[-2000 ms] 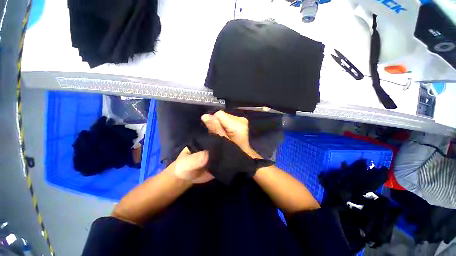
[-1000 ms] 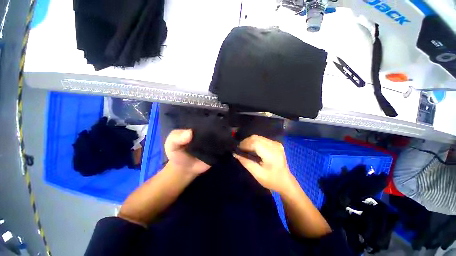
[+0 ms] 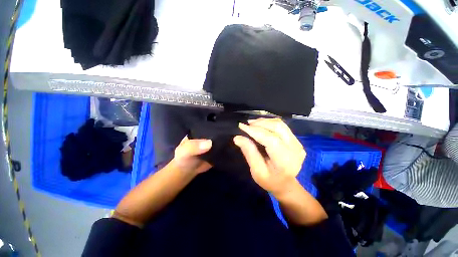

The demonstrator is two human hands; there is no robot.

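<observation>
A black fabric piece (image 3: 221,145) lies over my lap below the table edge; its outline blends into the dark clothes. My left hand (image 3: 193,154) grips its left side, thumb on top. My right hand (image 3: 273,150) is over its right side, with thumb and index fingertips close together at the fabric; whether they pinch it I cannot tell. A neat stack of black panels (image 3: 263,70) sits at the table's front edge just beyond my hands. A looser black pile (image 3: 108,30) with frayed edges is at the table's back left.
Black snips (image 3: 339,70), a curved black strip (image 3: 369,70) and an orange-handled tool (image 3: 385,75) lie right of the stack, near the sewing machine (image 3: 384,15). A blue crate (image 3: 45,145) stands at left, another (image 3: 309,150) at right. A person's striped clothing (image 3: 427,170) shows at far right.
My hands have turned the fabric from a bunched, twisted hold to a flatter one. Since one second ago, my right hand has moved up and its fingers have spread. The view has shifted slightly.
</observation>
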